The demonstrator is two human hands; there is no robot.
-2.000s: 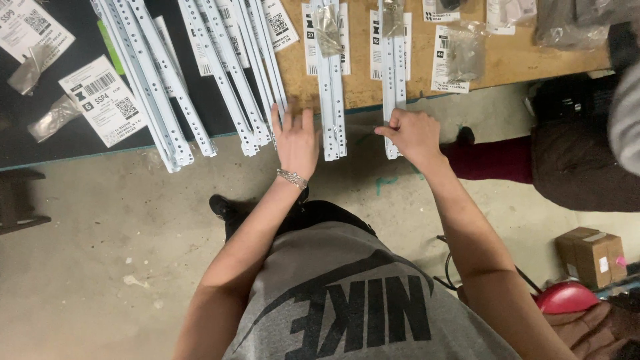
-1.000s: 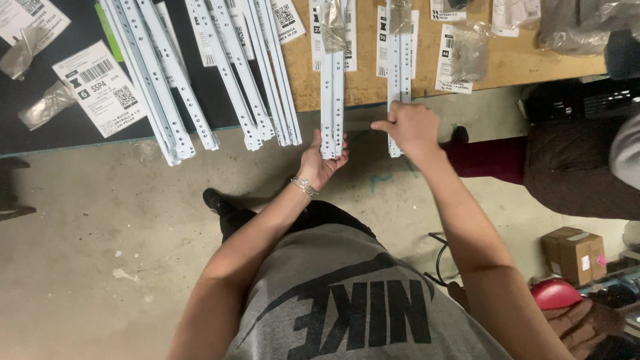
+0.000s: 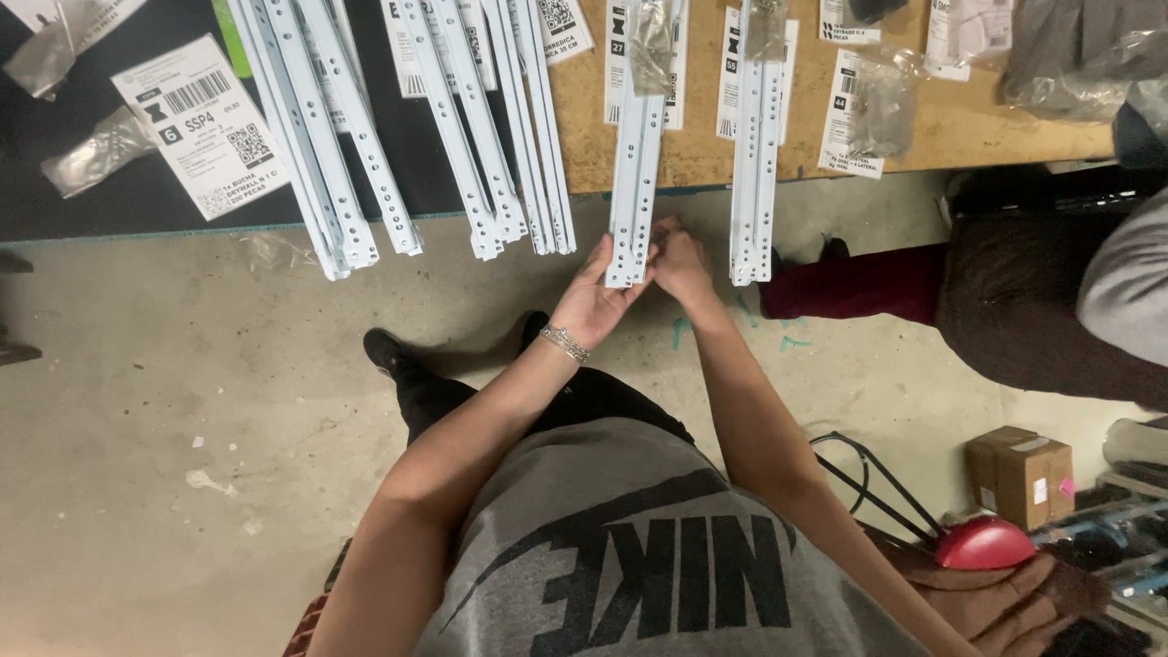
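Observation:
Metal drawer slides lie in sets on paper labels, their ends jutting past the table's front edge. My left hand (image 3: pixel 598 297) is palm up under the end of one middle set of drawer slides (image 3: pixel 636 182), with the thumb at its left side. My right hand (image 3: pixel 680 260) is at the right side of that same end, its fingertips partly hidden behind the metal. A small clear plastic bag (image 3: pixel 650 50) lies on top of this set. Another set of drawer slides (image 3: pixel 754 173) is to the right, untouched. Several more slides (image 3: pixel 315 137) lie to the left.
The table has a black surface (image 3: pixel 55 205) at left and a worn wooden surface (image 3: pixel 693 169) at right. Bagged parts (image 3: pixel 881 109) and labels (image 3: pixel 214 119) lie on it. Another person (image 3: pixel 1022 292) stands at the right. A cardboard box (image 3: pixel 1019 474) sits lower right.
My right hand has moved left, from the far right set of slides to the middle one. My left hand has turned palm up and moved right to the middle set's end.

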